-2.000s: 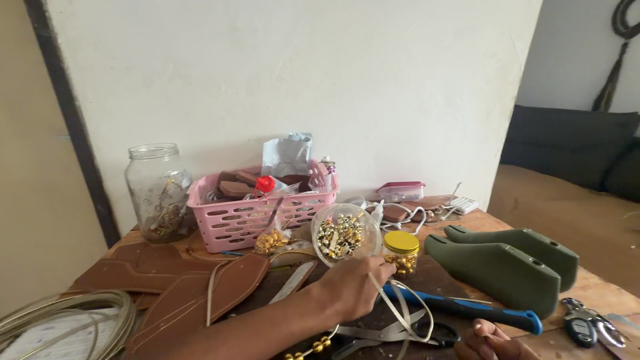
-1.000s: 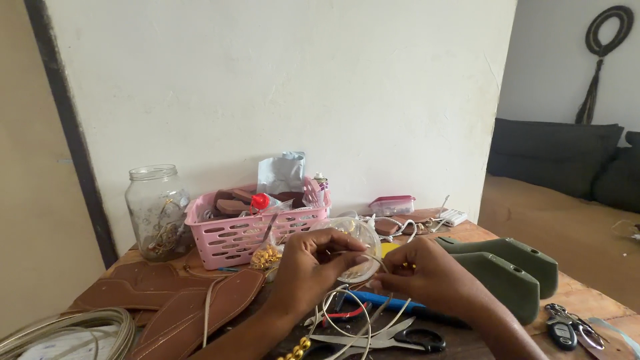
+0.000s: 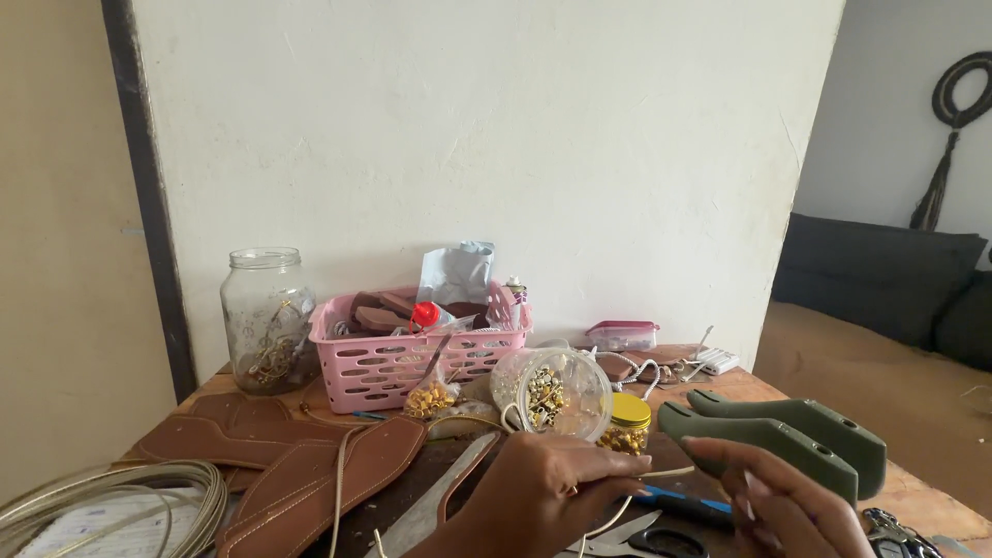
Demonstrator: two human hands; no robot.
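Observation:
My left hand (image 3: 550, 492) pinches a thin cream cord (image 3: 668, 472) between thumb and fingers, and the cord's short end points right. Close to that end is my right hand (image 3: 783, 496), its fingers apart and nothing seen between them. Behind the hands a clear plastic tub (image 3: 601, 399) lies tipped, with gold and silver beads inside. Beside it stands a small jar with a yellow lid (image 3: 629, 408), holding gold beads. Below the hands are scissors (image 3: 616, 539) with black handles and a blue-handled tool (image 3: 686, 508), both partly hidden.
A pink plastic basket (image 3: 422, 345) and a glass jar (image 3: 267, 325) stand near the wall. Brown leather pieces (image 3: 325, 488) and a coil of cord (image 3: 213, 496) lie left. Two green shoe lasts (image 3: 775, 446) and a key set (image 3: 891, 535) are at right.
Both hands held the cord close together a second ago; now my right hand is apart from it, further right. Two seconds ago my right hand was low, near the scissors.

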